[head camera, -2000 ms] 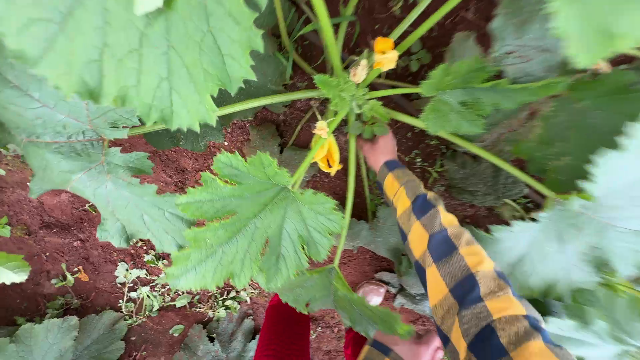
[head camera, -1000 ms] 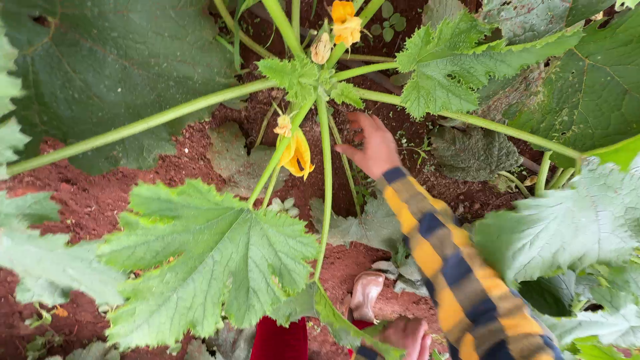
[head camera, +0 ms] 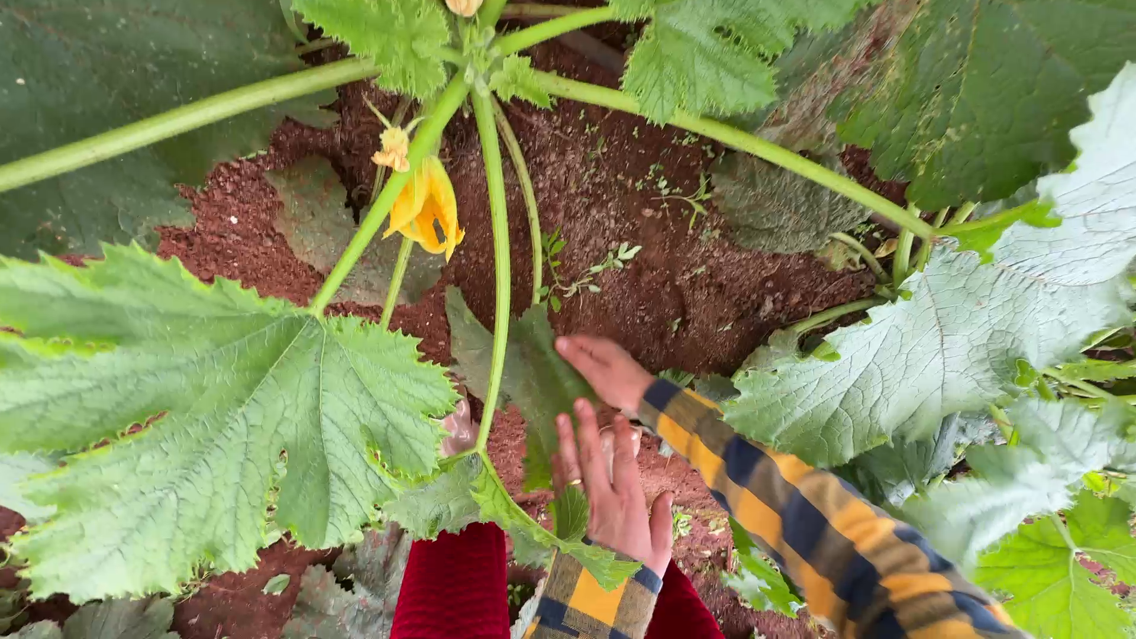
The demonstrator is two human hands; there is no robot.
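Observation:
A squash plant's central stem point(head camera: 475, 67) stands at the top, with long green leaf stalks spreading from it. A yellow squash flower point(head camera: 428, 209) hangs left of the middle, beside a withered blossom point(head camera: 392, 149). My right hand point(head camera: 608, 368), slightly blurred, is at the edge of a darker low leaf point(head camera: 546, 373); whether it touches the leaf I cannot tell. Below it, my left hand point(head camera: 608, 488) is spread with fingers pointing up, behind the tip of a small leaf point(head camera: 590, 559). I see nothing held in either hand.
A broad serrated leaf point(head camera: 240, 390) covers the lower left. Large pale leaves point(head camera: 958, 328) spread at the right, near the sleeve. Reddish soil point(head camera: 657, 293) with small weeds point(head camera: 612, 259) shows between the stalks. Red-clad legs point(head camera: 453, 586) are at the bottom.
My right hand has drawn back from near the plant's centre, down toward my body. My left hand has come up from the bottom edge and its fingers now show spread.

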